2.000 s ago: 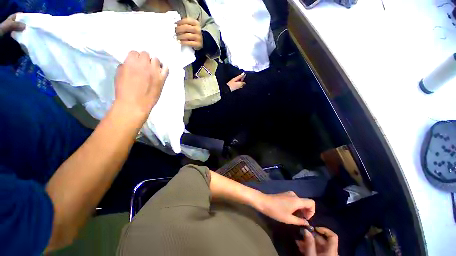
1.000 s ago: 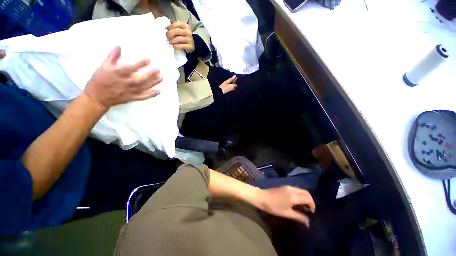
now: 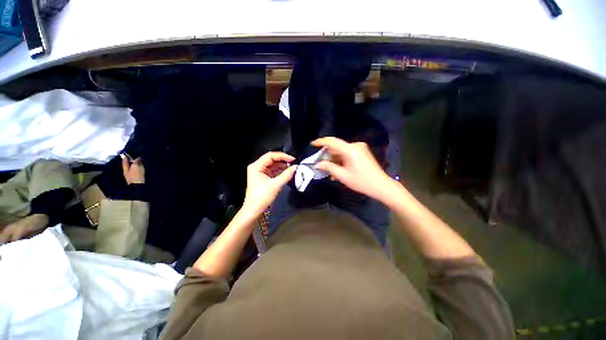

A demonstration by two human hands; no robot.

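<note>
The dark garment (image 3: 311, 116) lies over my lap and rises toward the table edge. A small pale grey-white cloth section (image 3: 304, 176) is bunched on it between my hands. My left hand (image 3: 271, 178) pinches the left side of this section with thumb and fingers. My right hand (image 3: 345, 165) pinches its upper right side. The hands are close together but not touching. No needle or thread can be made out.
The white tabletop (image 3: 332, 18) curves across the top, with a phone (image 3: 31, 26) at its left. A seated person's sleeve (image 3: 123, 222) and white garments (image 3: 106, 289) are at left. A wooden block (image 3: 278, 85) is under the table. Dark cloth (image 3: 551, 153) hangs at right.
The view has swung from the left to straight ahead. Both my hands are now together at the pale cloth section; a second ago only my left hand showed, raised and loose over the dark cloth.
</note>
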